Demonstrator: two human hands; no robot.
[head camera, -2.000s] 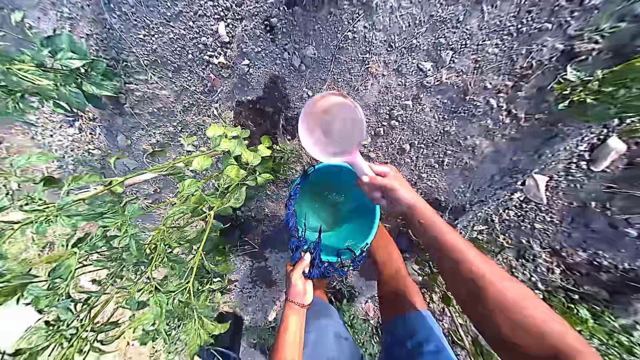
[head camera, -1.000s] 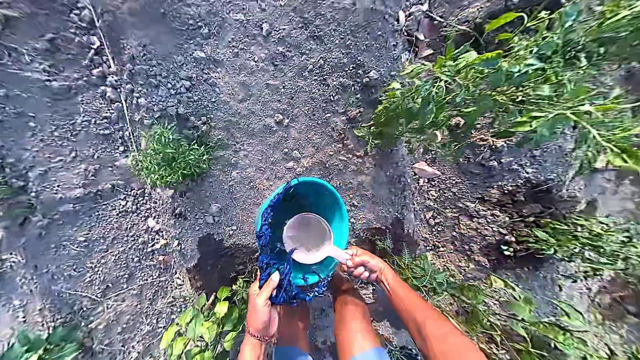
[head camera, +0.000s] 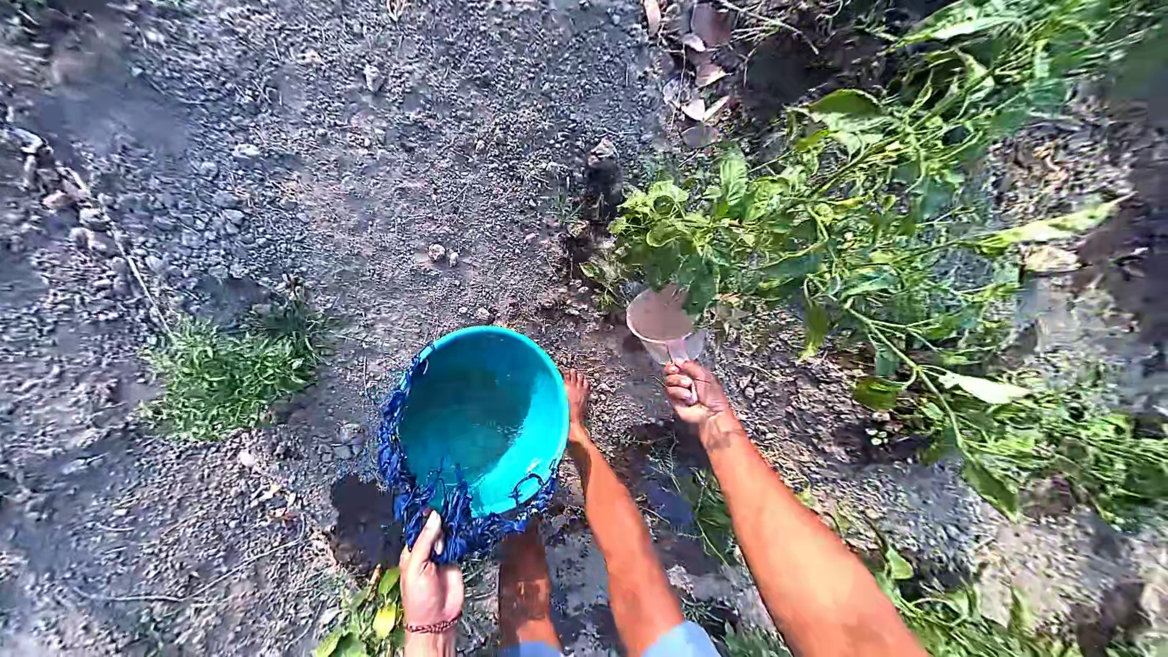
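Note:
My left hand (head camera: 432, 584) grips the near left rim of a turquoise plastic basin (head camera: 540, 429), where blue stringy material (head camera: 456, 529) wraps part of the rim. Water lies in the basin, which hangs above the ground in front of my legs. To its right, my right hand (head camera: 695, 392) is closed around the handle of a pale translucent plastic dipper (head camera: 664, 327). The dipper is beside the lower leaves of a green leafy plant (head camera: 721, 233), and its far edge partly meets the leaves. Liquid appears to be in the dipper, though blur hides how much.
Leafy stems (head camera: 876, 274) spread across the right side. A low green tuft (head camera: 228, 374) grows on the left. Dry, pebbly soil (head camera: 411, 137) lies ahead, with dry leaves (head camera: 703, 73) near the top. My bare foot (head camera: 577, 397) is just right of the basin.
The dipper was inside the basin one second ago; my right hand has moved it out to the right, beside the plant. My left hand keeps its hold on the basin. The view has shifted.

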